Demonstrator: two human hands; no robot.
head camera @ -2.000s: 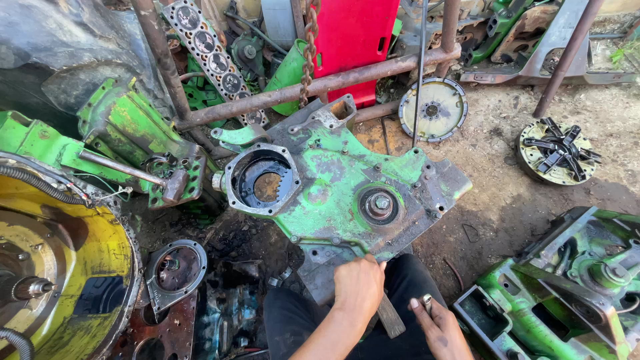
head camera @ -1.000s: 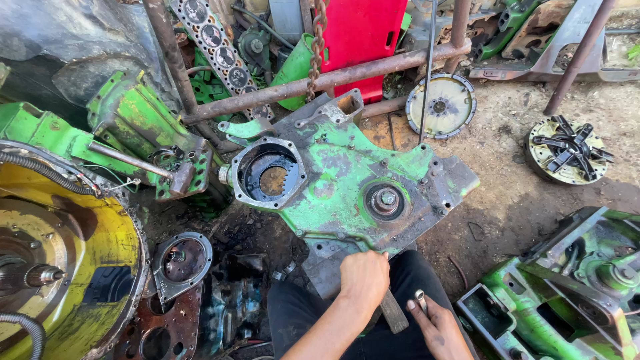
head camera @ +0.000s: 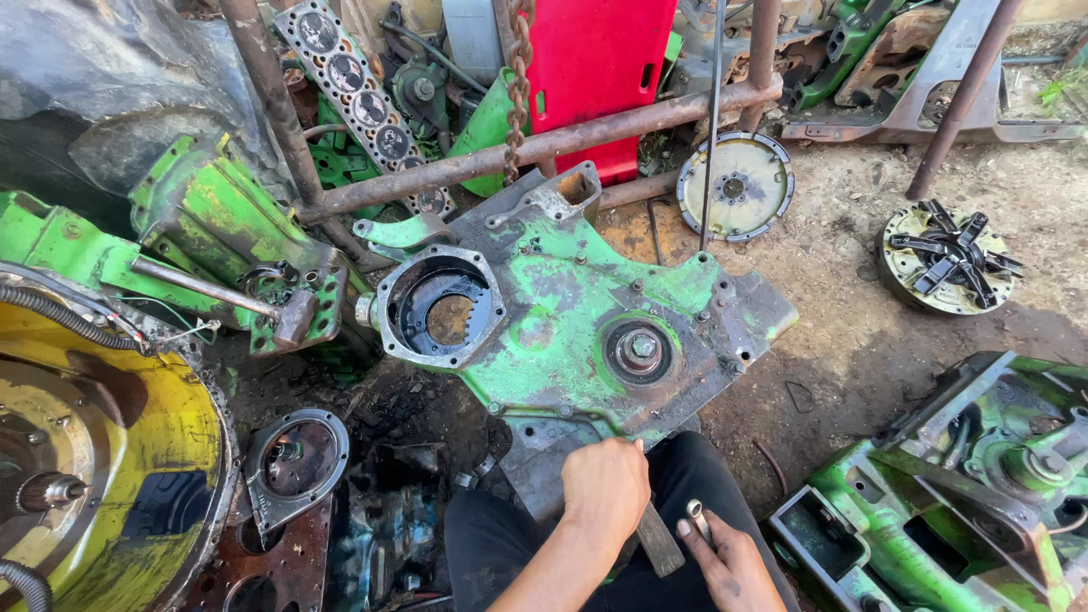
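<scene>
A green timing gear cover (head camera: 552,314) of an engine lies before my knees, with a hexagonal opening at its left and a shaft end with a bolt (head camera: 639,348) at its right. My left hand (head camera: 605,480) is closed at the cover's lower edge; what its fingers grip is hidden. A flat worn bar (head camera: 659,540) slants out below that hand. My right hand (head camera: 722,552) holds a small metal wrench (head camera: 697,517), its ring end pointing up, over my right thigh.
A hammer (head camera: 293,319) rests on green castings at the left, above a yellow housing (head camera: 161,425). Rusty pipes (head camera: 544,149) and a hanging chain (head camera: 517,93) stand behind the cover. A clutch pressure plate (head camera: 948,255) and green machine frame (head camera: 935,510) lie right.
</scene>
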